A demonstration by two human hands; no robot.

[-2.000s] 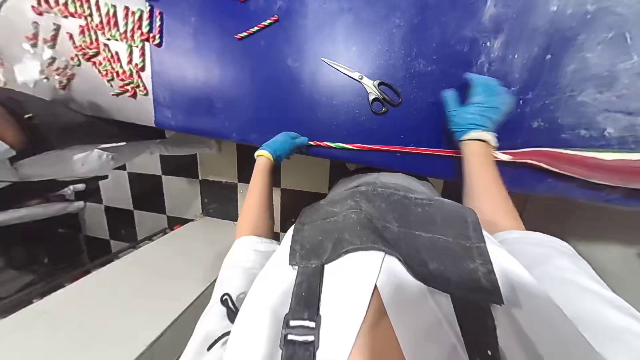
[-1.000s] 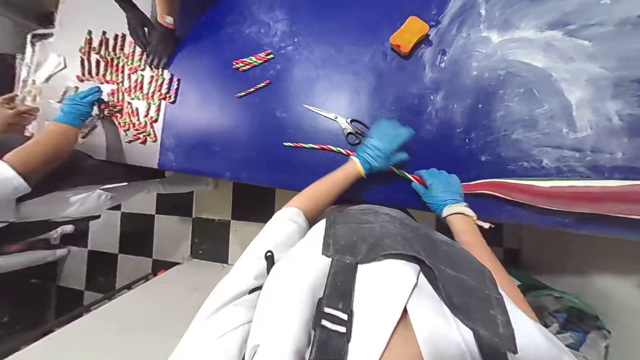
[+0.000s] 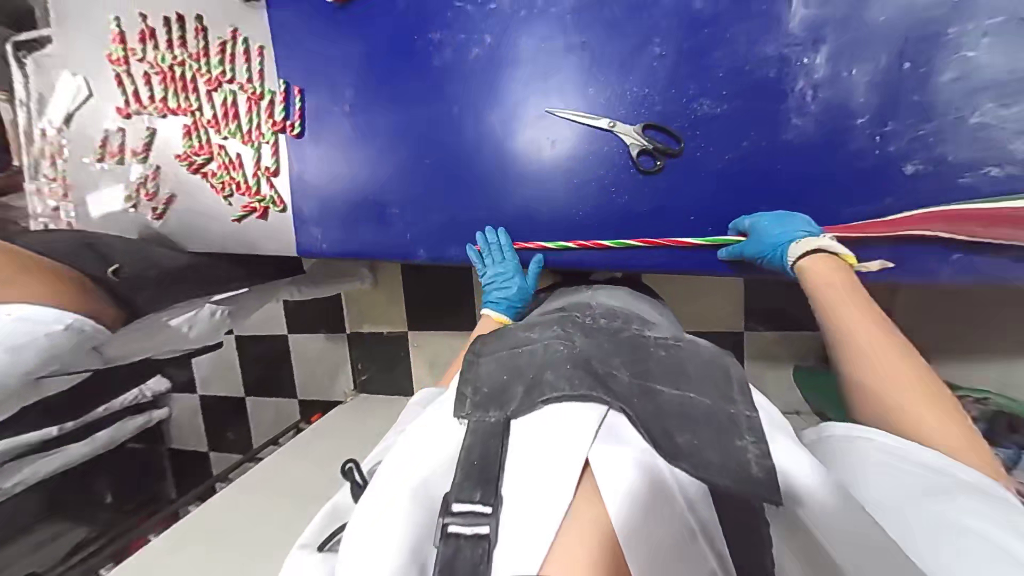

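A thin rope of candy [image 3: 624,243], twisted in red, white and green, lies along the near edge of the blue table. My left hand [image 3: 502,274], in a blue glove, rests flat on its left end with the fingers spread. At the right, my gloved right hand [image 3: 772,240] is closed around the rope where it meets a thicker, untwisted candy mass [image 3: 944,222] of red with white and green stripes. Scissors with black handles [image 3: 628,136] lie beyond the rope, between the two hands.
Many short twisted candy sticks [image 3: 232,112] lie on a pale surface [image 3: 240,236] at the left. Another person's arm and white clothing [image 3: 48,336] show at the lower left. White residue marks the blue table [image 3: 416,160] at the upper right.
My left hand has moved left along the rope, away from my right hand. The rope between them now shows more twisted stripes than two seconds ago. The co-worker's gloved hands are out of view.
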